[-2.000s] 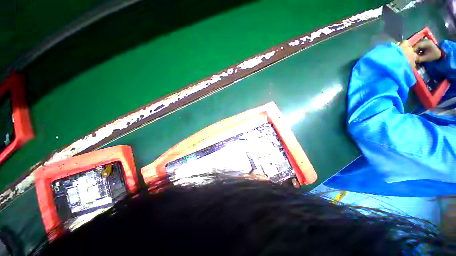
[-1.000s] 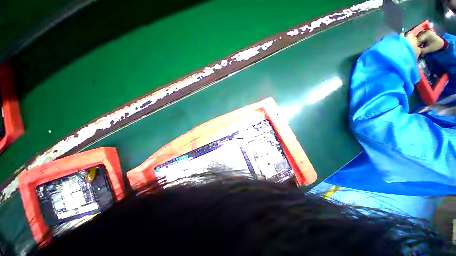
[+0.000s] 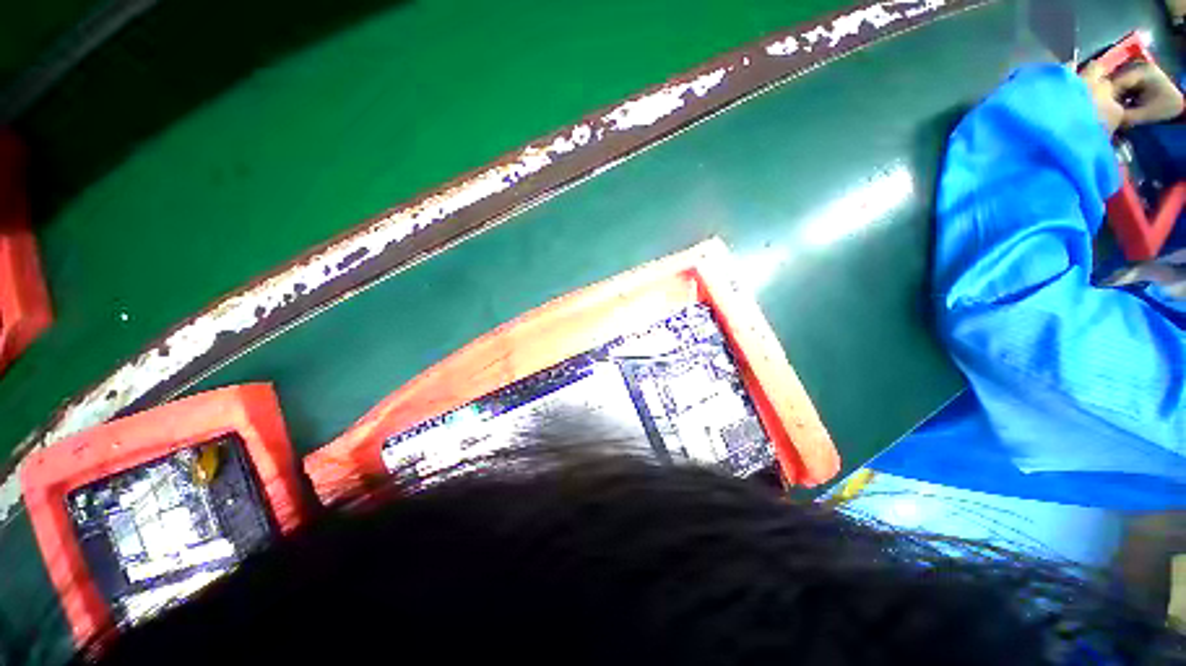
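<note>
An opened tablet unit lies in a red-orange holding frame on the dark green bench, at the centre. Its silver-white battery and the board at its right end show. Dark hair covers the lower part. A second unit lies in another red-orange frame at the lower left, with a yellow-amber spot on its board. Neither my left hand nor my right hand can be seen. The hair fills the bottom centre and hides what is there.
A brown rail with chipped white paint separates the bench from the green conveyor belt. Another red-orange frame lies on the belt at the left edge. A neighbour's blue sleeve and hand are over a framed unit at right.
The view has shifted. The units on the bench and the frame on the belt sit further left, and the neighbour's sleeve sits further right and higher. The battery's right edge shows more clearly.
</note>
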